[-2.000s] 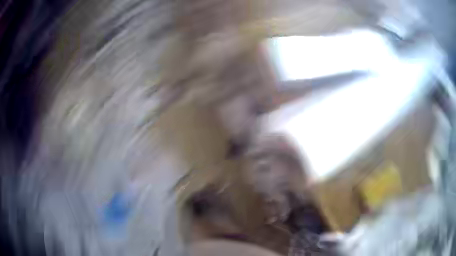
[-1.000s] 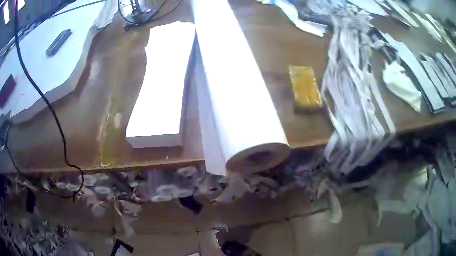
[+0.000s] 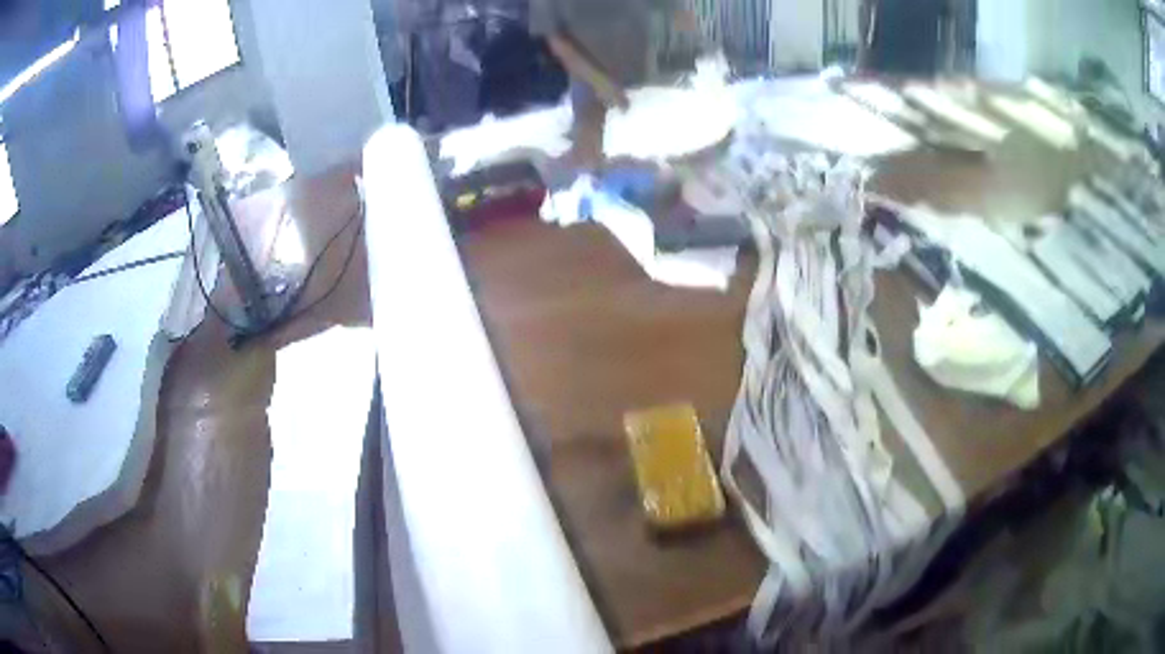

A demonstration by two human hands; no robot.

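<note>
Neither of my hands is in the picture. A long white paper roll [image 3: 466,434] runs from the back towards me, just left of the middle. A yellow-brown wrapped block [image 3: 675,468] lies flat to its right. A tangled bundle of whitish fabric strips [image 3: 824,422] lies right of the block and hangs over the front edge. A narrow white stack [image 3: 311,492] lies left of the roll. A crumpled cream cloth [image 3: 975,345] lies right of the strips, beside a row of flat cut pieces [image 3: 1022,300].
The brown table [image 3: 575,345] has a reddish wrapped block [image 3: 498,202] and a blue-white scrap [image 3: 594,205] farther back. An upright metal machine [image 3: 230,249] with a black cord stands back left, near a large white stack [image 3: 90,371]. A person [image 3: 601,51] stands across the table.
The view has tilted up and forward from the floor and table edge. The far side, a person and windows now show. The wrapped block and strips appear lower and further left.
</note>
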